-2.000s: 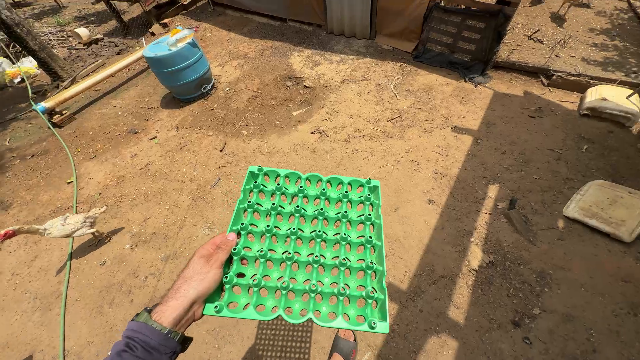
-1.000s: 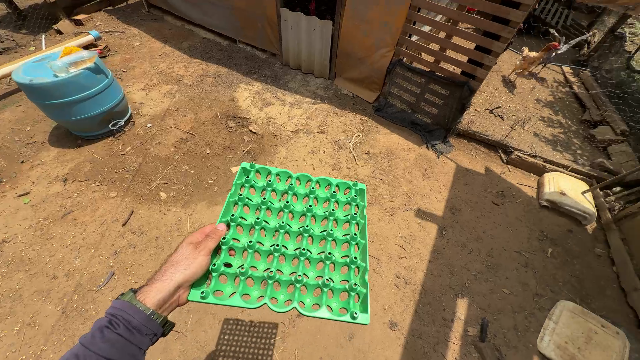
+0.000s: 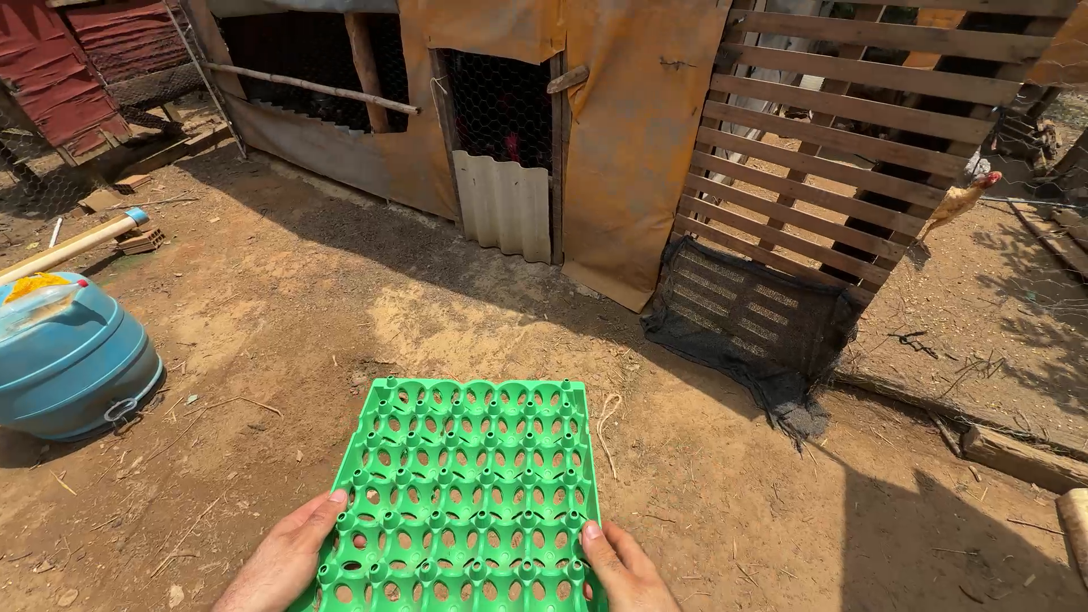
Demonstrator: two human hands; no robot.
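Observation:
A green plastic egg tray (image 3: 463, 493), its cups holding no eggs, is held out low in front of me over the dirt ground. My left hand (image 3: 285, 552) grips its left edge, thumb on top of the rim. On the opposite edge my right hand (image 3: 625, 565) holds on in the same way, its thumb over the rim. The fingers under the tray are hidden. Further ahead is a coop door with wire mesh above and a corrugated panel (image 3: 503, 204) below.
A blue plastic drum (image 3: 72, 361) stands at left beside a pale pipe (image 3: 72, 246). A slatted wooden gate (image 3: 816, 157) with black netting (image 3: 748, 310) at its foot is at right, a chicken (image 3: 956, 204) behind it. A wooden beam (image 3: 1024, 459) lies on the ground at right.
My right hand has come into view and now holds the tray's right edge; earlier only my left hand was seen on it. The view has risen toward the coop.

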